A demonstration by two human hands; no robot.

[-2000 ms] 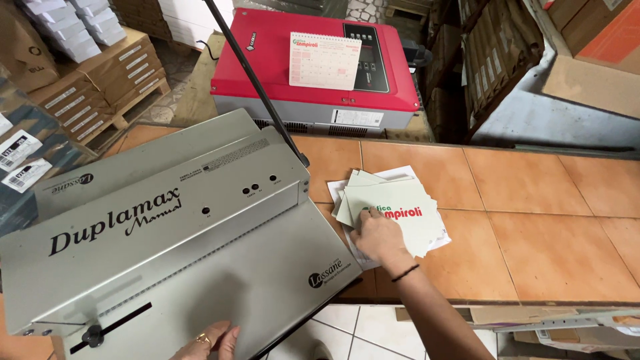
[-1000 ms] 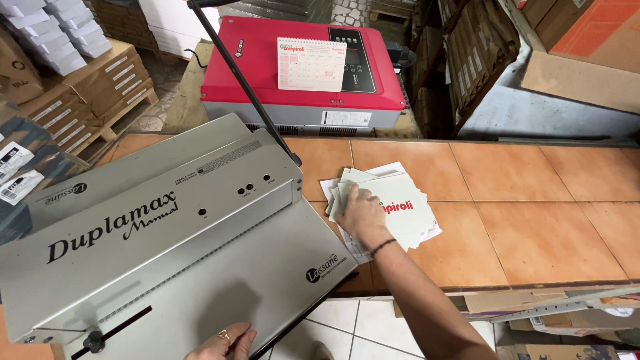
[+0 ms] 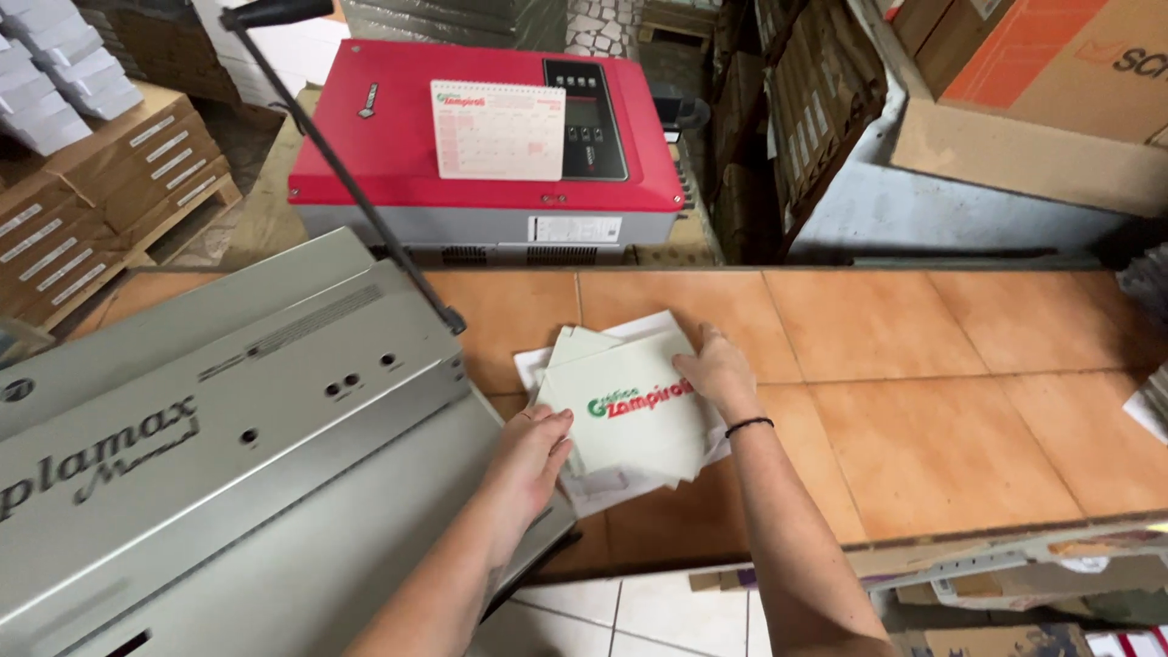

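Note:
A small pile of printed cards point(image 3: 630, 424), pale with red and green lettering, lies on white paper sheets point(image 3: 598, 493) on the tiled counter. My left hand point(image 3: 534, 452) grips the left edge of the top cards between thumb and fingers. At their upper right corner is my right hand point(image 3: 721, 365), thumb on top and fingers over the edge. The cards lie fanned at differing angles. Beside them on the left stands a grey metal manual binding machine point(image 3: 228, 438) with a long black lever point(image 3: 342, 164).
Behind the counter point(image 3: 922, 438) sits a red and grey electrical unit point(image 3: 392, 137) with a desk calendar point(image 3: 500, 137) on it. Cardboard boxes point(image 3: 1077, 82) stand at the upper right, wrapped stacks on a pallet point(image 3: 192, 219) at the left. Papers lie at the counter's right end.
My left hand has moved from the machine's front edge to the left side of the cards. My right hand has shifted from the cards' left part to their upper right corner.

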